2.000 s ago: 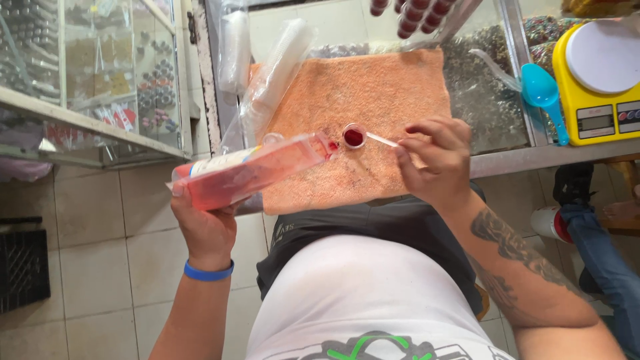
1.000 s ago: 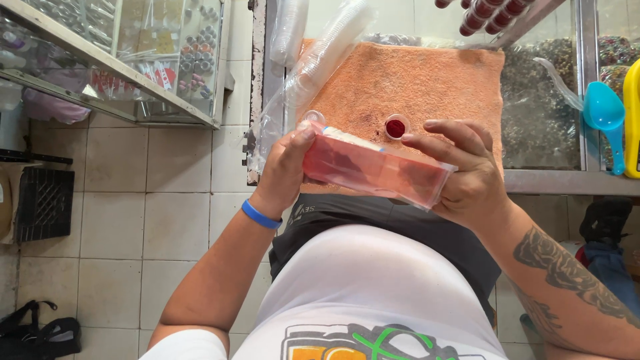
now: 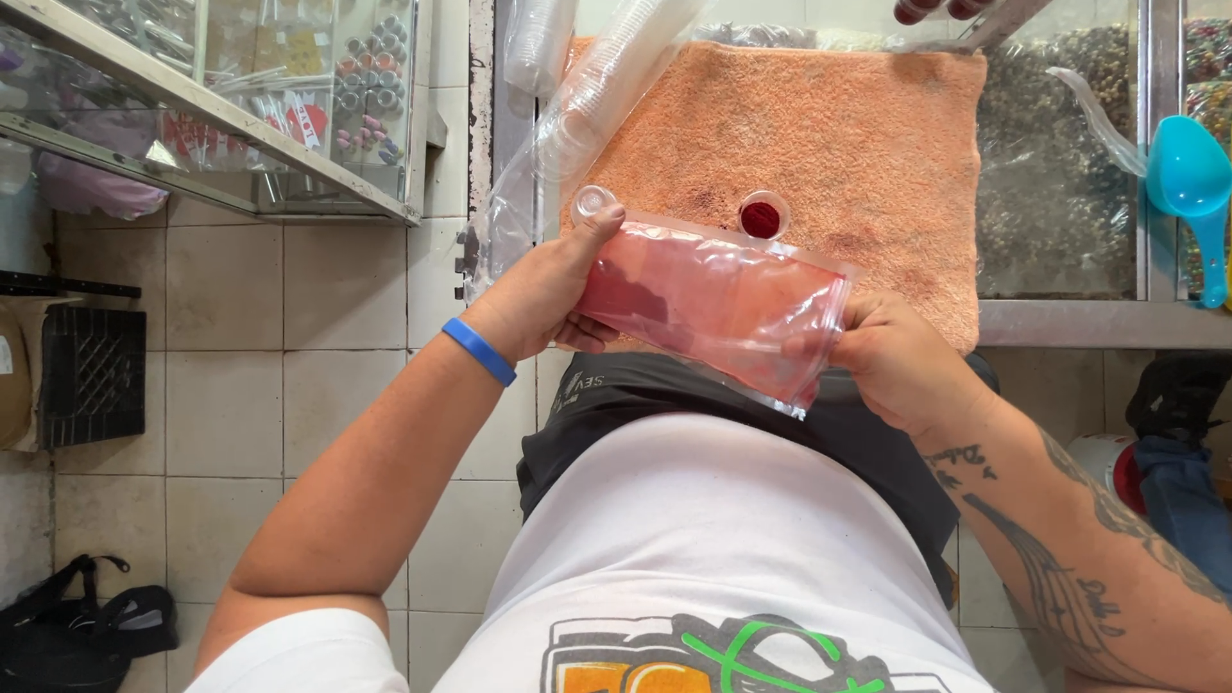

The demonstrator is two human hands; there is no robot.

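A clear plastic pouch (image 3: 717, 298) with red powder gathered toward its left end is stretched level between both hands. My left hand (image 3: 553, 289) grips its left end, thumb on top. My right hand (image 3: 881, 351) pinches the right end near the zip edge. Just beyond the pouch, a small clear cup (image 3: 763, 215) of dark red powder stands on an orange towel (image 3: 866, 125). A small clear lid or empty cup (image 3: 593, 204) lies by my left thumb. The white stick seen earlier is not visible.
Sleeves of stacked clear cups (image 3: 616, 87) lie at the towel's left. A turquoise scoop (image 3: 1189, 183) and a clear plastic spoon (image 3: 1097, 115) are at the right. A glass display case (image 3: 318, 183) stands left. A person's leg in jeans (image 3: 1189, 500) shows at the far right.
The pouch, earlier tilted in my left hand with its end near the cup, is now held level by both hands. The white stick has left my right hand. The view has shifted.
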